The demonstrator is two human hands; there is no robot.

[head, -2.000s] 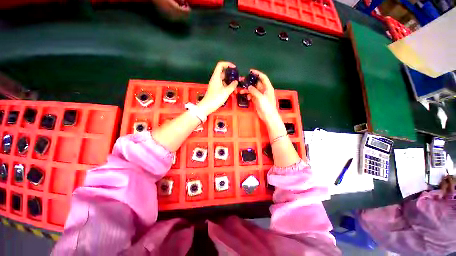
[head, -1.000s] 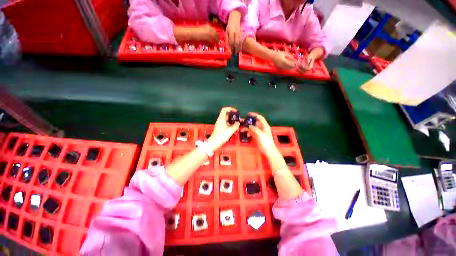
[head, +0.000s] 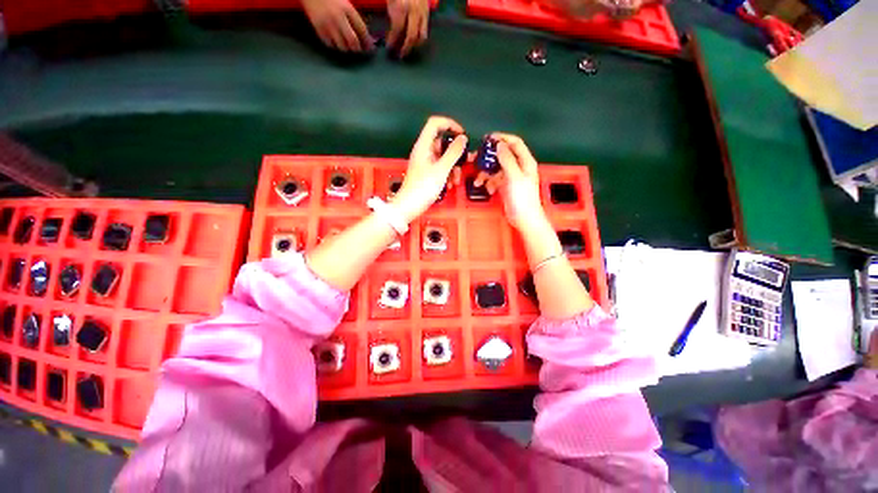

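Observation:
My left hand (head: 429,171) holds a dark square watch body (head: 452,144) between thumb and fingers. My right hand (head: 515,177) holds another watch body (head: 489,154) with small light marks on its dark face. Both hands are close together above the back edge of the main red compartment tray (head: 414,384). That tray holds several units lying with a pale back and dark round centre showing (head: 385,358), and several with dark faces (head: 490,295). My forearms hide some pockets.
A second red tray (head: 179,329) with dark units lies at the left. Another person's hands (head: 361,24) are at the far side, near two loose units (head: 587,65). At right lie paper sheets (head: 664,289), a pen (head: 687,327), a calculator (head: 756,297) and a green board (head: 761,144).
The view has tilted down again. My hands still hold the two watch bodies, now slightly farther apart. Another person's hands have come over the bench, where fewer loose units show.

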